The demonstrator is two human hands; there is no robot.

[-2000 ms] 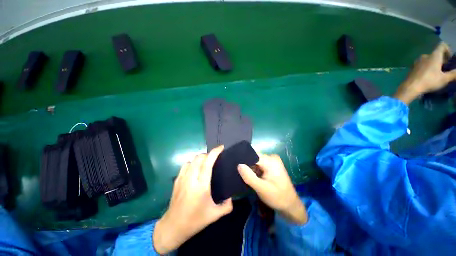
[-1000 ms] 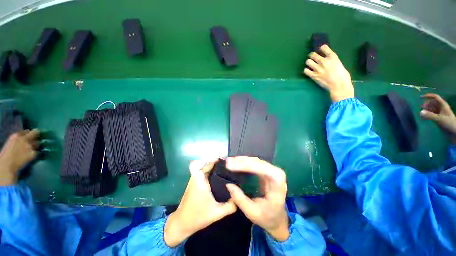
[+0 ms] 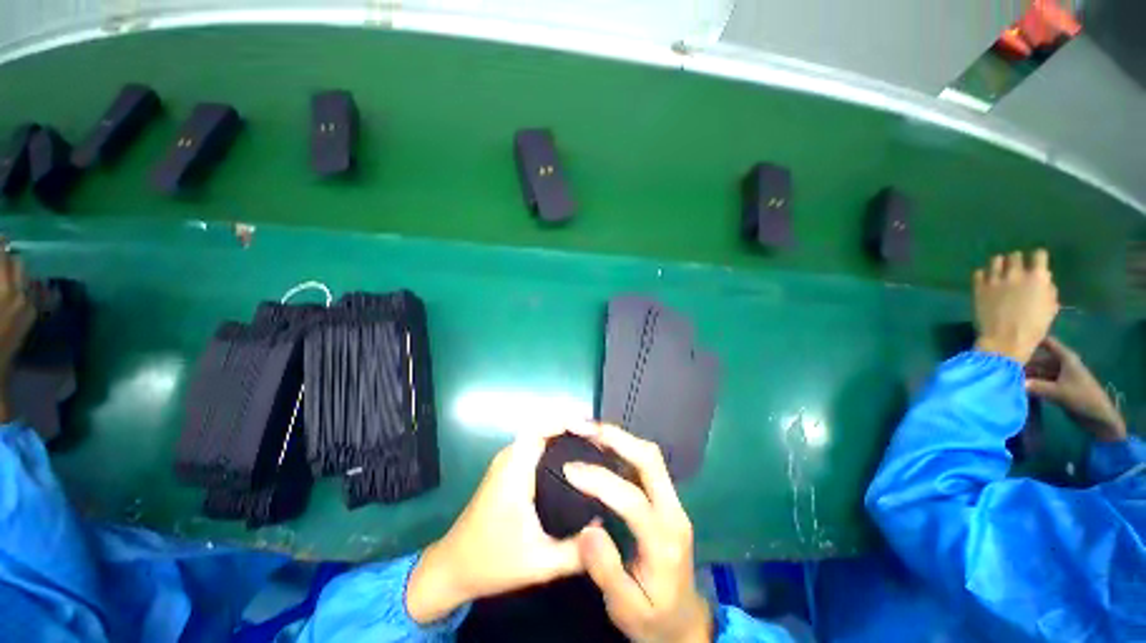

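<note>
A black card piece (image 3: pixel 566 494) is held up between my two hands at the table's near edge, partly hidden by the fingers. My left hand (image 3: pixel 509 521) grips it from the left side. My right hand (image 3: pixel 635 521) has its fingers bent over its top and right side. A few flat black card blanks (image 3: pixel 654 377) lie fanned on the green table just beyond my hands. Thick stacks of ribbed black blanks (image 3: pixel 358 396) stand at left, with thin white bands across them.
Folded black inserts (image 3: pixel 543 176) lie spaced along the darker green strip (image 3: pixel 440 126). A person in a blue smock (image 3: pixel 1005 465) works at right, and another person's hand (image 3: pixel 13 308) is at far left beside black pieces (image 3: pixel 57 352).
The held card has become more compact and rounded between my hands. The neighbour's right-side hand has left a folded insert on the strip and moved right. The view has shifted.
</note>
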